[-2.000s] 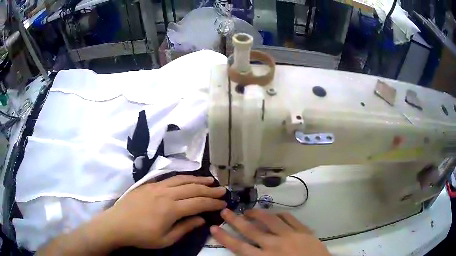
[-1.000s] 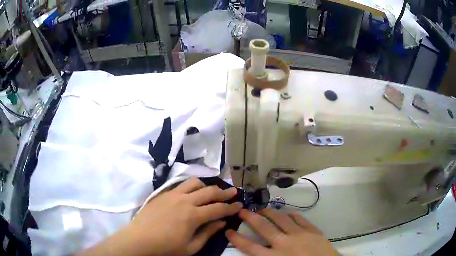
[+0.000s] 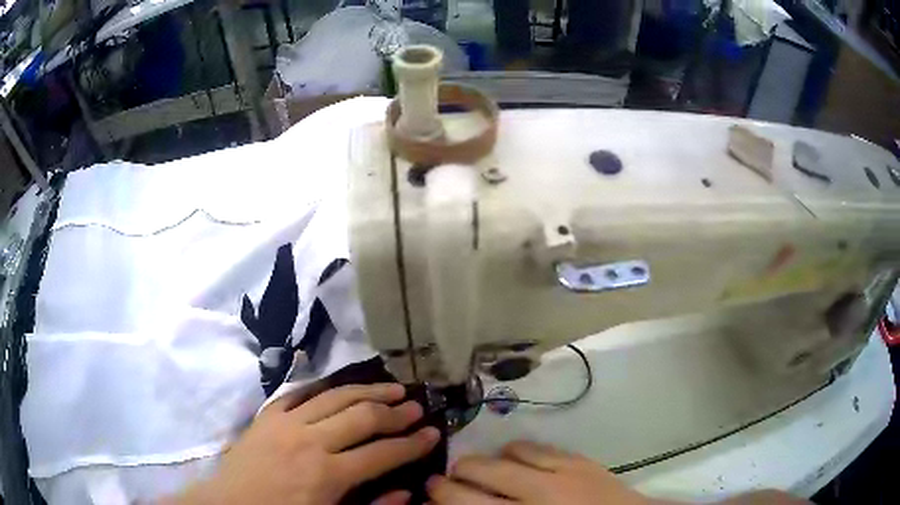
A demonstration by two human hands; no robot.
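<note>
The black fabric panel (image 3: 422, 456) lies partly under the presser foot area (image 3: 456, 396). My left hand (image 3: 321, 444) rests flat on the black fabric left of the needle, fingers spread. My right hand (image 3: 533, 478) lies at the fabric's right edge in front of the foot, cut off by the frame's lower edge. Whether its fingertips touch the fabric is hard to tell. The white fabric panel (image 3: 148, 286) spreads left of the machine, with dark strips (image 3: 276, 306) on it. The needle is too small and blurred to make out.
The cream sewing machine (image 3: 612, 227) fills the centre and right. A thin black loop (image 3: 589, 380) lies on the machine bed (image 3: 681, 395) right of the foot. A post with a tan ring (image 3: 444, 138) stands on the head. White cloth hangs at the far upper right.
The camera view has shifted, so the machine sits further left and looks closer. Both hands are lower relative to the needle; my right hand has moved back from the foot.
</note>
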